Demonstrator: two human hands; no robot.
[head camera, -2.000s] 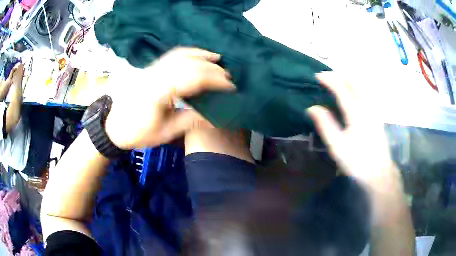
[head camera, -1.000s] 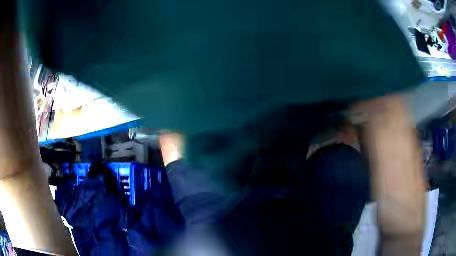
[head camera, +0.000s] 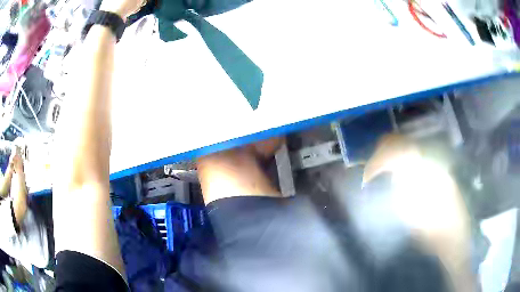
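The dark green garment fabric (head camera: 234, 60) lies on the white tabletop at the top of the picture, cut off by its edge. A narrow pointed strip of it extends down and right across the table. My left hand (head camera: 130, 5) is at the top edge, partly cut off, beside the dark part of the fabric; its fingers and any grip are not clear. My right hand (head camera: 399, 162) is strongly blurred, below the table edge at the right above my lap. Its fingers cannot be made out.
Red scissor handles (head camera: 425, 24), a light blue tool (head camera: 390, 12) and a dark slim stick (head camera: 458, 24) lie at the table's upper right. The table's blue front edge (head camera: 245, 138) crosses the view. A blue crate (head camera: 177, 222) stands below. Another person's hands (head camera: 17, 171) show far left.
The fabric that filled the upper view a second ago is now on the table at the top. My left arm reaches up and forward. My right hand is blurred over my lap.
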